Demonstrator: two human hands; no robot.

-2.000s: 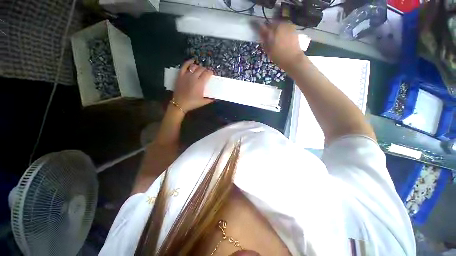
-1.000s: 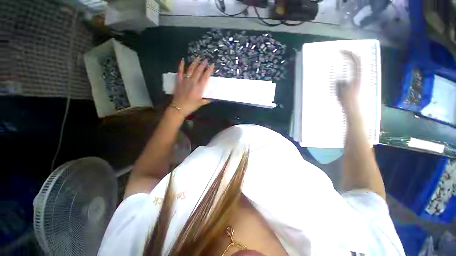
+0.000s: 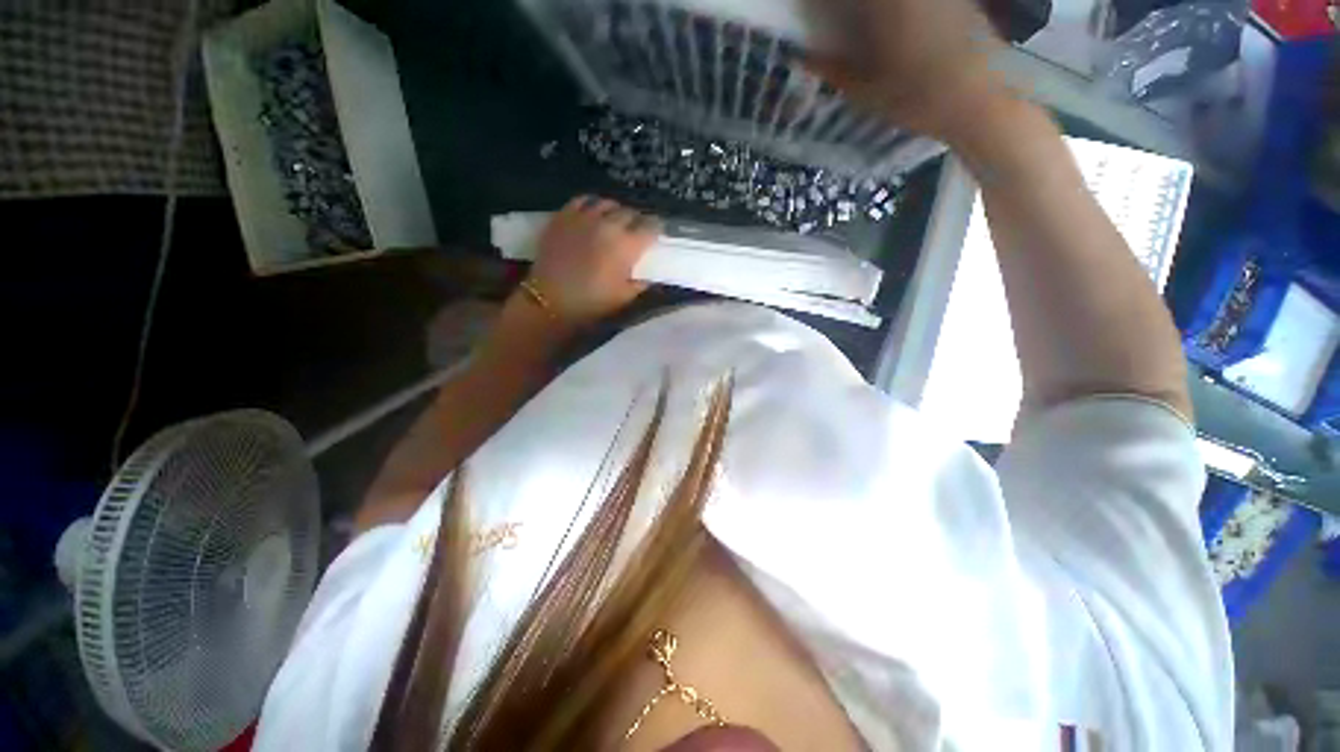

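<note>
My right hand (image 3: 904, 59) is at the top, blurred, at the right end of a tilted white parts tray (image 3: 705, 74) with rows of pockets, held above the heap; its fingers are partly out of clear sight. A loose heap of small shiny metal components (image 3: 735, 176) lies on the green bench under and in front of that tray. My left hand (image 3: 595, 253) grips a narrow white strip or folded tray (image 3: 750, 268) at its left part, along the near side of the heap. A stack of white trays (image 3: 973, 345) lies to the right, partly behind my right forearm.
A cream parts box (image 3: 385, 140) with dark parts is at the left. Blue bins (image 3: 1208, 301) with metal parts and white card stand at the right. A crumpled clear plastic bag (image 3: 1168, 56) lies at the back right. A white fan (image 3: 199, 580) stands at the lower left.
My right hand has moved from over the tray stack to above the heap, where a pocketed tray now tilts. My left hand stays on the strip. The view has shifted.
</note>
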